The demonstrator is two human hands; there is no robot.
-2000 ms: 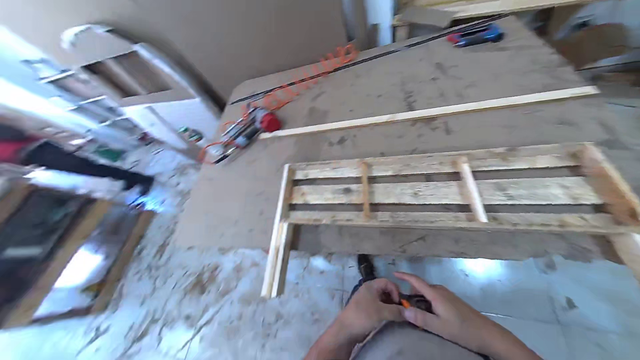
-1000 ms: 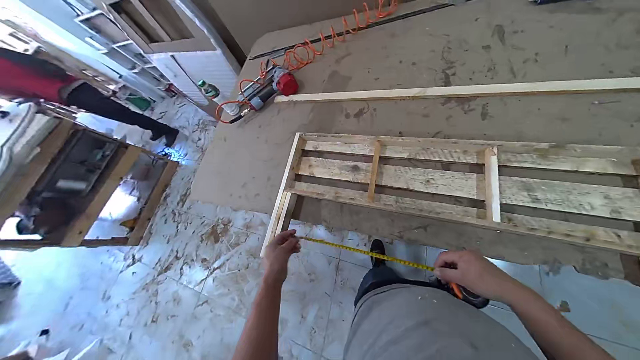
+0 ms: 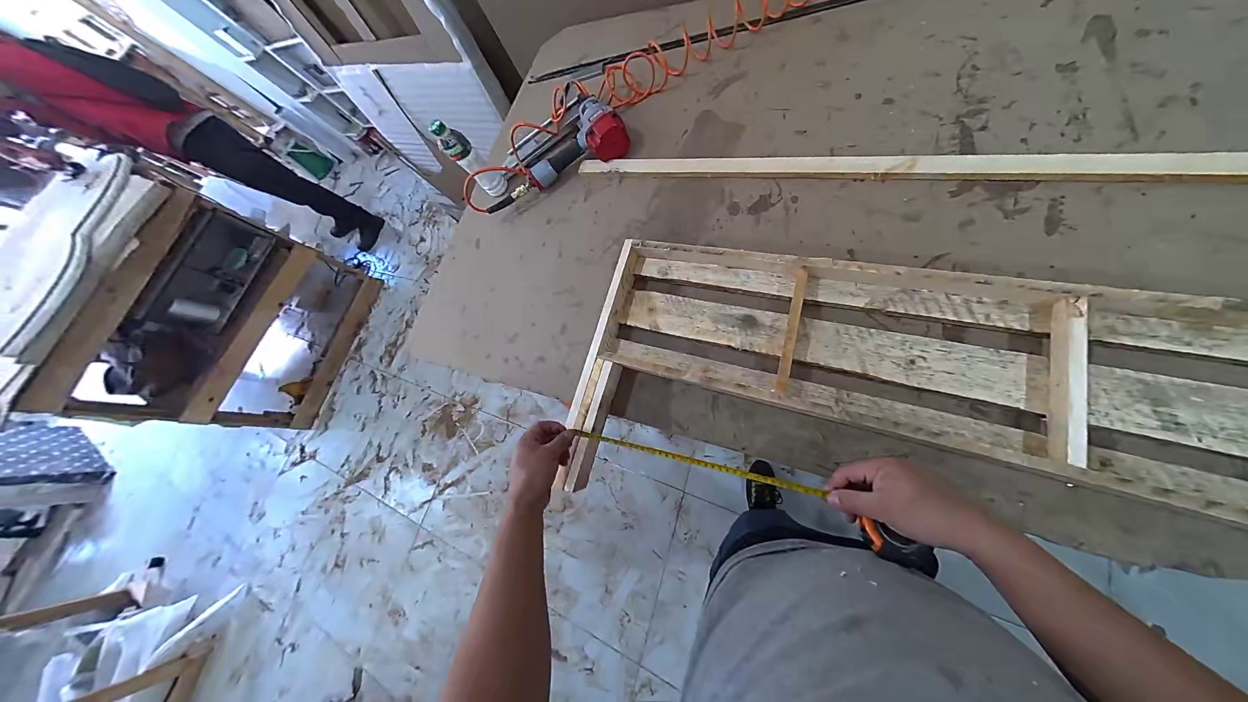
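A yellow tape measure blade point(image 3: 697, 462) spans between my hands, pulled out in front of the slatted wooden frame point(image 3: 907, 359). My left hand point(image 3: 542, 458) pinches the blade's end against the outer side of the frame's projecting end piece point(image 3: 591, 421). My right hand point(image 3: 892, 499) grips the blade between thumb and finger, with the black and orange tape case point(image 3: 899, 548) at its palm, partly hidden. The frame lies on the brown work table; its right part runs out of view.
Behind the frame, a long wooden strip point(image 3: 877, 168) lies on the table point(image 3: 507, 283). A red and grey power or air tool point(image 3: 603, 132) with a coiled orange hose point(image 3: 639, 78) and a plastic bottle point(image 3: 458, 146) are at the back left. A person point(image 3: 244, 156) stands beyond a wooden frame point(image 3: 234, 336).
Two seconds ago my hands were together over the tape case. They moved apart and the blade was drawn out to the frame's end piece. The view has shifted.
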